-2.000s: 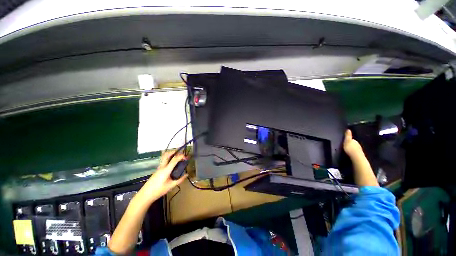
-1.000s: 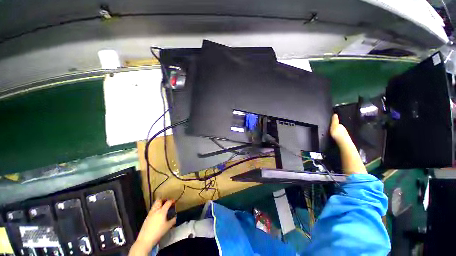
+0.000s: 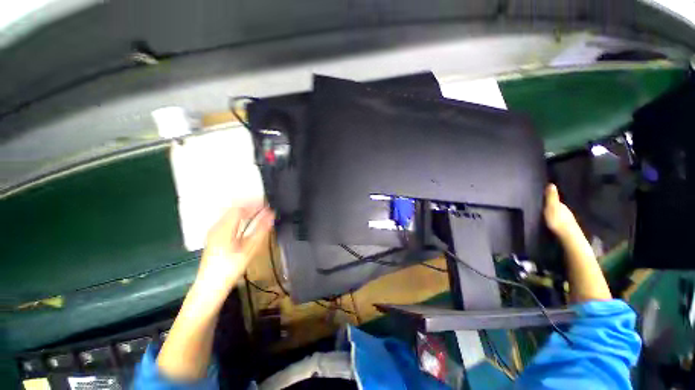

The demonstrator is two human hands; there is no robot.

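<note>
The black monitor (image 3: 419, 152) is tilted over a black computer case (image 3: 305, 266), its back facing me. A blue plug (image 3: 402, 212) sits in its back. The monitor stand (image 3: 474, 266) runs down to a flat base near my body. My right hand (image 3: 560, 215) grips the monitor's right edge, its fingers partly hidden behind it. My left hand (image 3: 242, 228) is blurred at the left edge of the case, fingertips close to a thin dark cord; whether it holds anything is unclear. Black cords (image 3: 488, 276) hang below the monitor and across the stand.
A tan cardboard sheet (image 3: 404, 288) lies under the case on the green bench (image 3: 91, 221). A white sheet (image 3: 213, 179) lies left of the case. A black parts tray (image 3: 114, 352) is at lower left. Another black panel (image 3: 661, 175) stands at far right. A grey ledge runs behind.
My left hand has moved up from the cardboard near my body to the case's left edge. The dark object it held is no longer clearly visible. My right hand stays at the monitor's edge.
</note>
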